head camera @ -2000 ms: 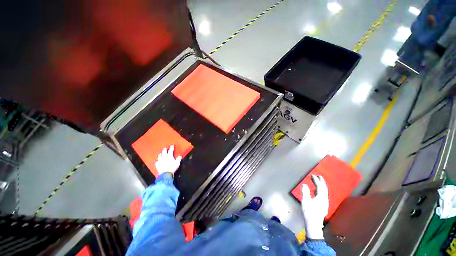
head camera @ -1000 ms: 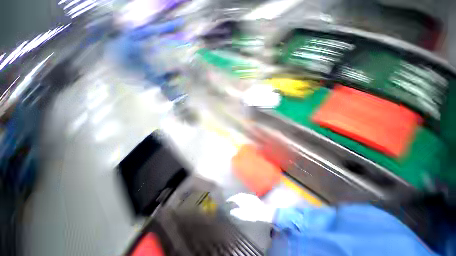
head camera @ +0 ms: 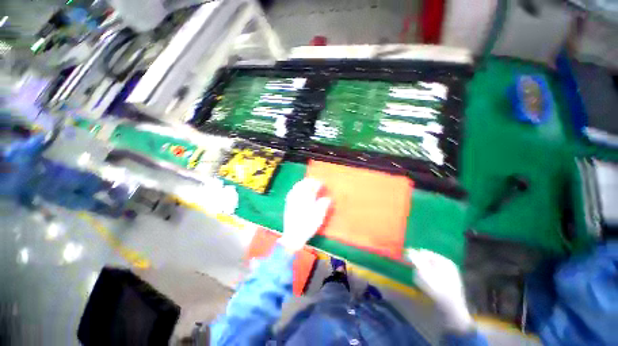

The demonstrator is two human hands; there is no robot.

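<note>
A flat orange-red sheet (head camera: 369, 208) lies on the green bench mat (head camera: 437, 226) in front of me. My left hand (head camera: 305, 213), in a white glove, is on the sheet's left edge; whether its fingers grip it is blurred. My right hand (head camera: 437, 280), also white-gloved, is at the sheet's near right corner; its fingers are blurred and its hold cannot be told. Behind the sheet a thick black carrier (head camera: 303, 111) holds two green circuit boards, the left board (head camera: 247, 108) and the right board (head camera: 356, 111), with bright white rows.
A tray of yellow scraps (head camera: 249, 167) and a white cloth (head camera: 218, 197) are left of the sheet. Another red sheet (head camera: 261, 244) is below the bench edge. A black tote (head camera: 125, 311) is lower left. A blue oval bin (head camera: 532, 99) and black handheld (head camera: 505, 191) are right. A blue sleeve (head camera: 596, 297) shows lower right.
The view has swung right from the rack top to the bench. Both hands are now at the sheet on the bench; two seconds ago they were over red sheets at the rack and beside the bench.
</note>
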